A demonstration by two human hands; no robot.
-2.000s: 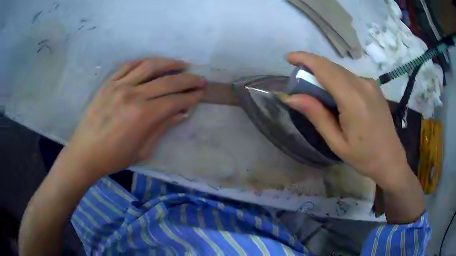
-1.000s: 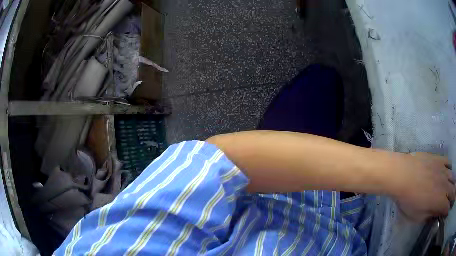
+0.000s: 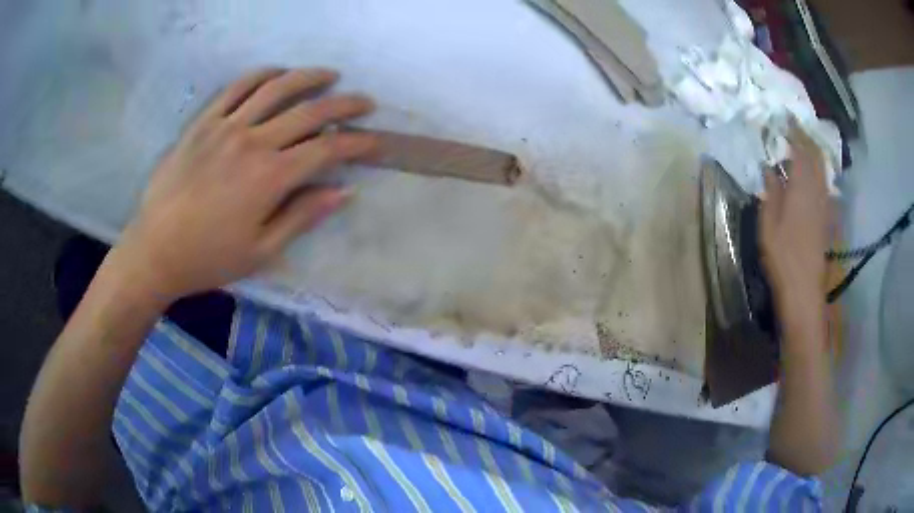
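A folded brown strip lies on the white padded table. My left hand lies palm down with fingers spread, its fingertips at the strip's left end, which they partly hide. The steam iron rests at the right on a dark brown pad, its silver edge towards the strip. My right hand is beyond the iron, fingers pointing to the white scraps. It is blurred. A small shiny thing shows at its fingertips; whether it is held cannot be told.
Grey-brown cut pieces lie fanned at the top, left of the white scraps. A black cord runs off to the right. The scorched table cover's front edge curves close to my striped shirt. Dark floor shows at the lower left.
Two seconds ago the iron was on the strip under my right hand; now it is on the pad and that hand is off its handle. One second ago the view faced left, over shelves and floor.
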